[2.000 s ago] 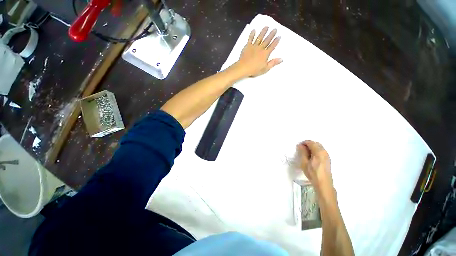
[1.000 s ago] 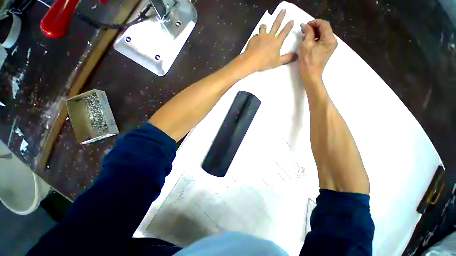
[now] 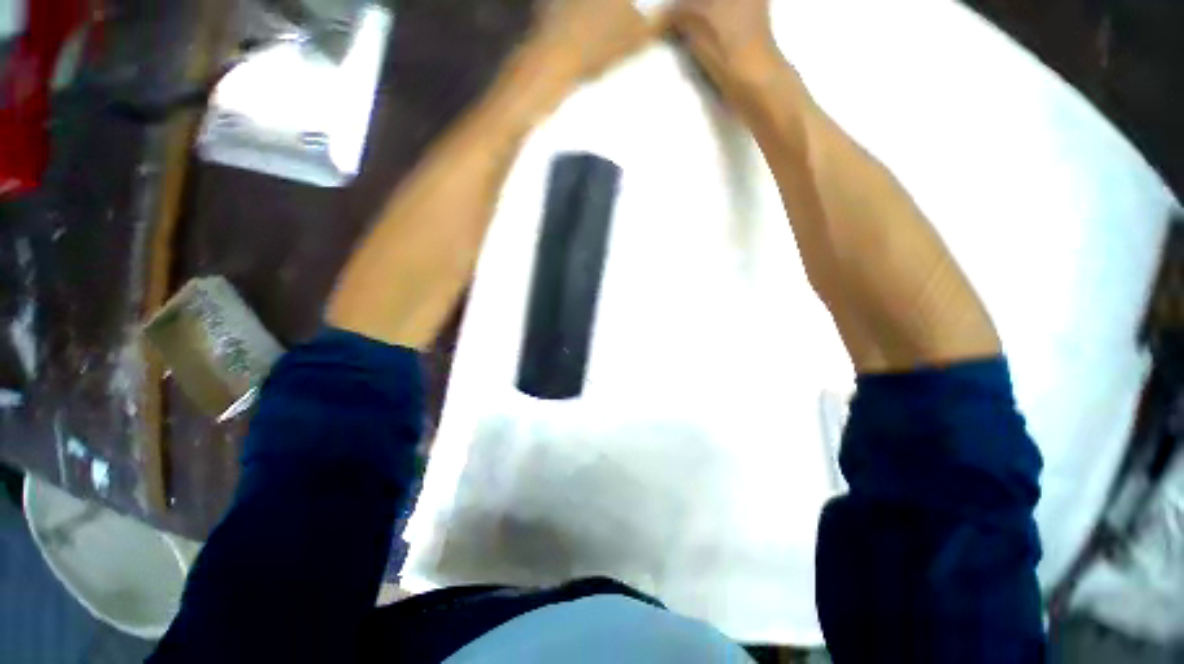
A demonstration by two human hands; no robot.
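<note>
The white stack of sheets (image 3: 675, 337) spreads under my arms. My left hand (image 3: 591, 29) and my right hand (image 3: 721, 23) are close together at its far end, at the top edge of the picture. Both are blurred and partly cut off, and my fingertips touch or nearly touch. Whether a pin is between them cannot be seen. A black block (image 3: 569, 275) lies on the stack between my forearms. The edge of a small box (image 3: 832, 441) shows beside my right sleeve, which hides most of it.
A pin box (image 3: 214, 344) stands on the dark table at left, beside a wooden strip (image 3: 162, 279). Beyond are a silver-white plate (image 3: 279, 110) and a red-handled tool (image 3: 26, 110). A cream bucket (image 3: 104, 558) is below the table's left edge. Crumpled whitish material (image 3: 1143, 571) lies at lower right.
My right hand has gone from near the box on the stack to the far end, beside my left hand. Both hands now sit higher in the picture and closer together. The view has shifted and turned.
</note>
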